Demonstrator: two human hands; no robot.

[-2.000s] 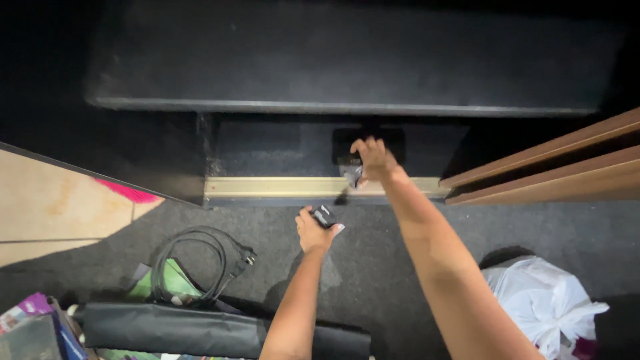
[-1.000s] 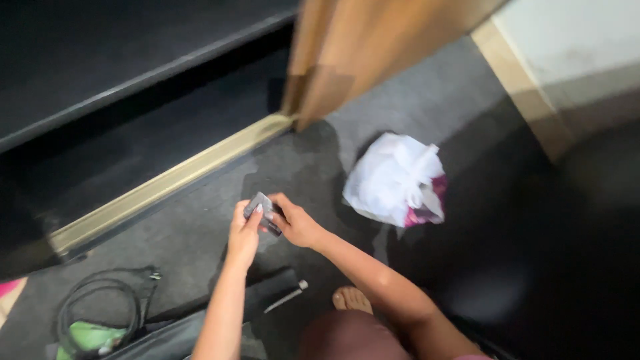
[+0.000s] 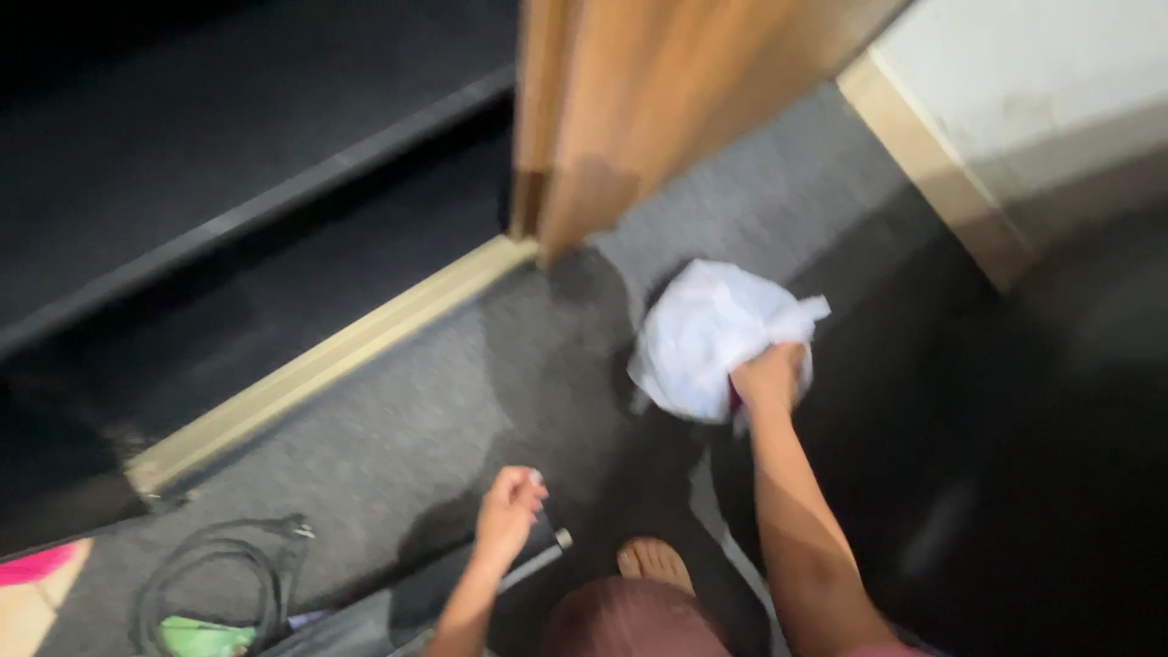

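Observation:
My right hand [image 3: 771, 376] reaches onto the near right side of a white plastic bag [image 3: 707, 342], knotted at the top, on the grey floor. Its fingers are partly hidden against the bag, and a dark pink patch shows beside them. Lower and to the left, my left hand [image 3: 513, 504] hovers with curled fingers above the end of a black roll [image 3: 429, 584]; blur hides whether it holds something small.
A coiled black cable [image 3: 214, 584] lies at lower left with a green item [image 3: 205, 636]. A pale sliding track [image 3: 328, 360] edges the black cabinet. Wooden door panels [image 3: 630, 119] stand at the top; a white wall [image 3: 1031, 82] is at upper right.
My hands were together on a small grey and black item one second ago; now they are apart. My right hand has moved right onto the white bag.

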